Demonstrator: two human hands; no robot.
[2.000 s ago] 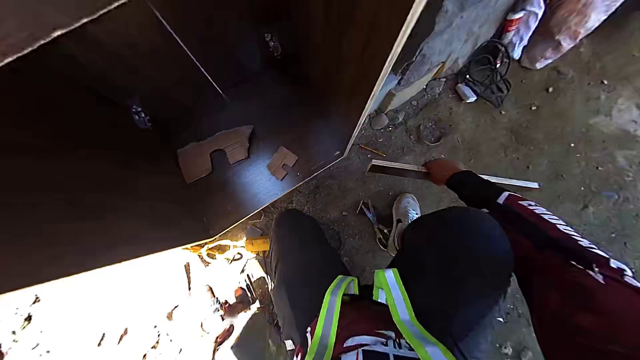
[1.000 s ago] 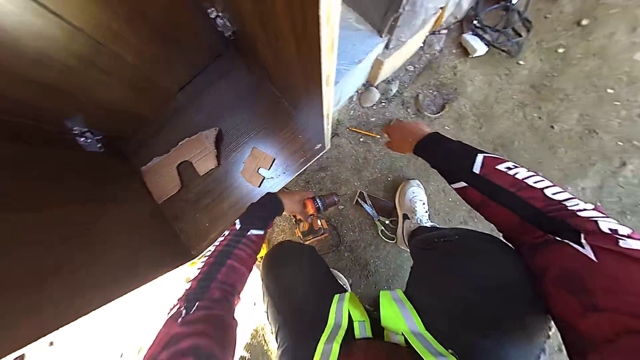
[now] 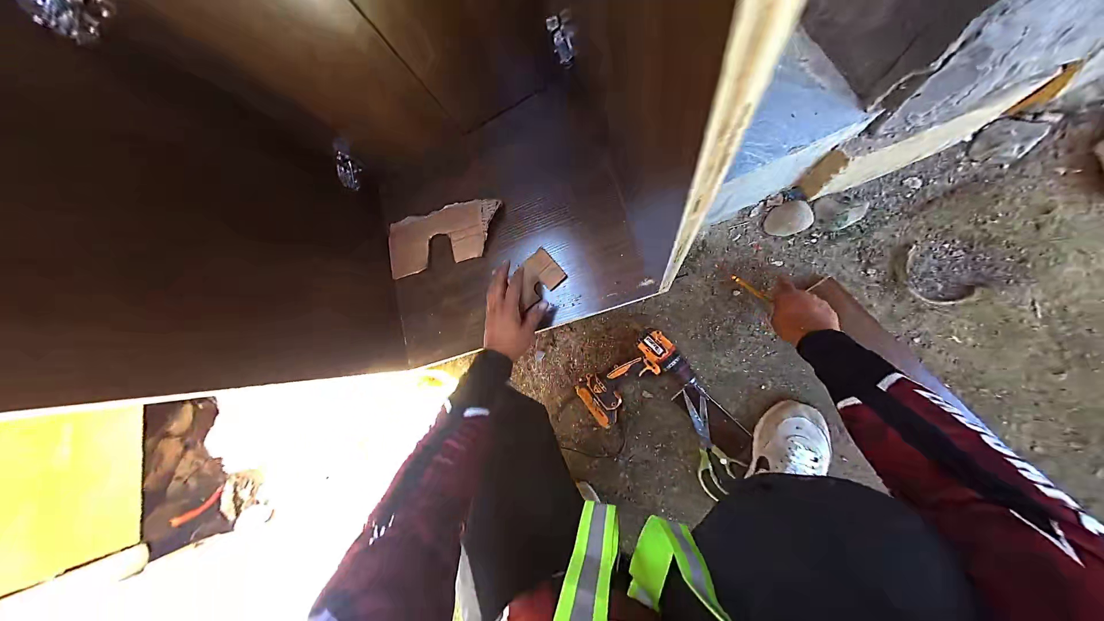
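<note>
My left hand rests at the front edge of the dark wooden cabinet, its fingers touching a small notched cardboard piece; whether they grip it I cannot tell. A larger cardboard piece with a U-shaped cutout lies deeper on the same panel. My right hand is closed around a yellow pencil above the dirt floor. An orange cordless drill lies on the ground between my hands, beside a pair of scissors with green handles.
A long flat strip lies on the ground beneath my right arm. Stones sit by the base of the wall at the right. Metal hinges are fixed to the cabinet. My shoe is beside the scissors.
My left hand has left the drill and moved up to the small cardboard piece. My right hand, which held a long strip two seconds ago, now holds the pencil that lay on the ground.
</note>
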